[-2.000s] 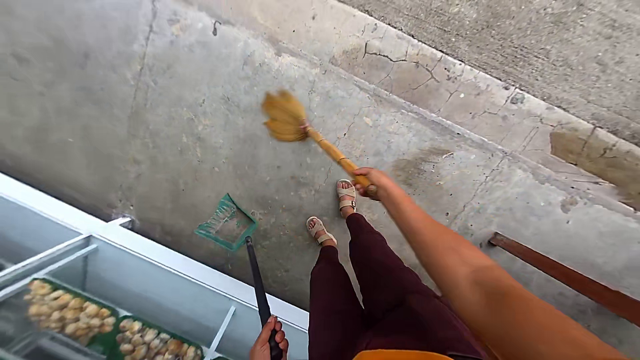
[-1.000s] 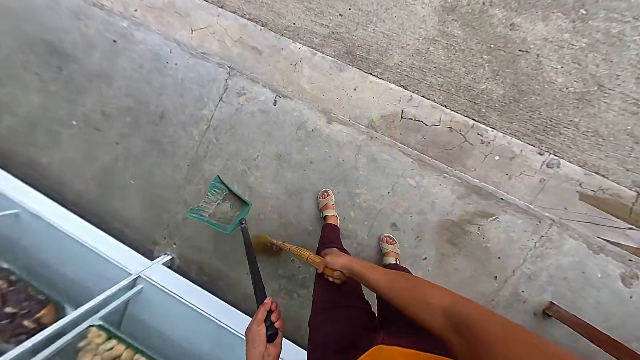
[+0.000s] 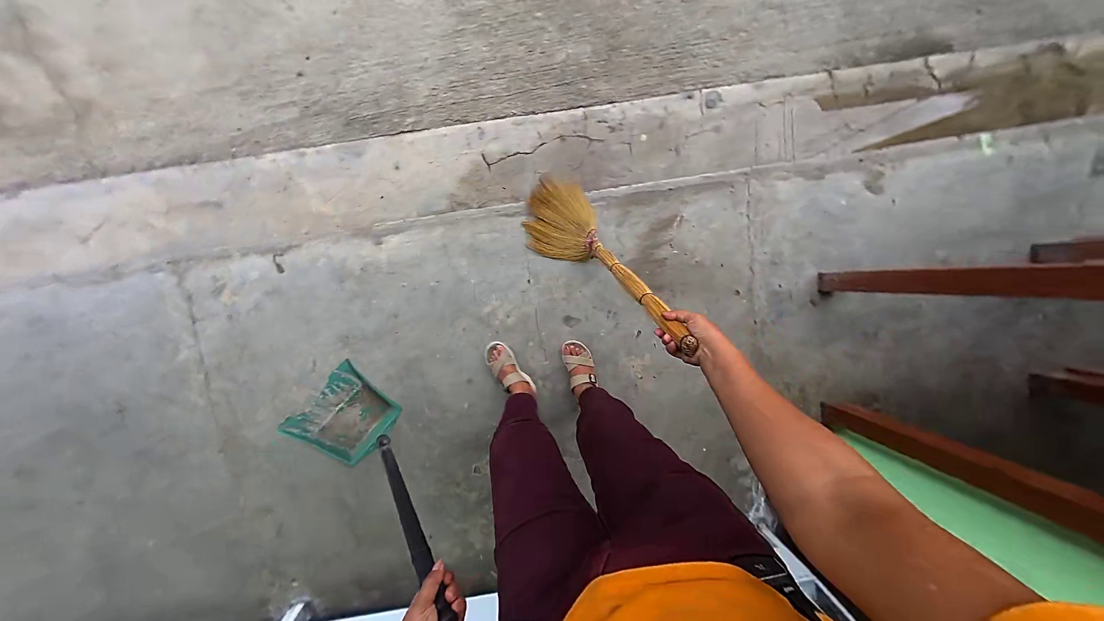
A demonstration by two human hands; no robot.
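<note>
My right hand (image 3: pixel 686 336) is closed around the bound straw handle of a soft broom (image 3: pixel 561 222), whose fan of bristles points up and left over the concrete floor. At the bottom edge, my left hand (image 3: pixel 437 593) grips the black handle of a long-handled dustpan (image 3: pixel 332 442). The green pan lies left of my feet, with greyish dust or debris in it, though its detail is hard to tell. Broom and dustpan are well apart, with my sandalled feet between and below them.
A low concrete ledge (image 3: pixel 345 194) with cracks runs across above the broom. At right stand brown wooden legs (image 3: pixel 949 281) and a brown-edged green panel (image 3: pixel 966 509). A pale metal edge (image 3: pixel 388 614) shows at the bottom, near my left hand.
The broom has swung away from beside the dustpan handle, out to the upper right of my feet. The view has turned, and the glass-sided case at lower left has mostly left it.
</note>
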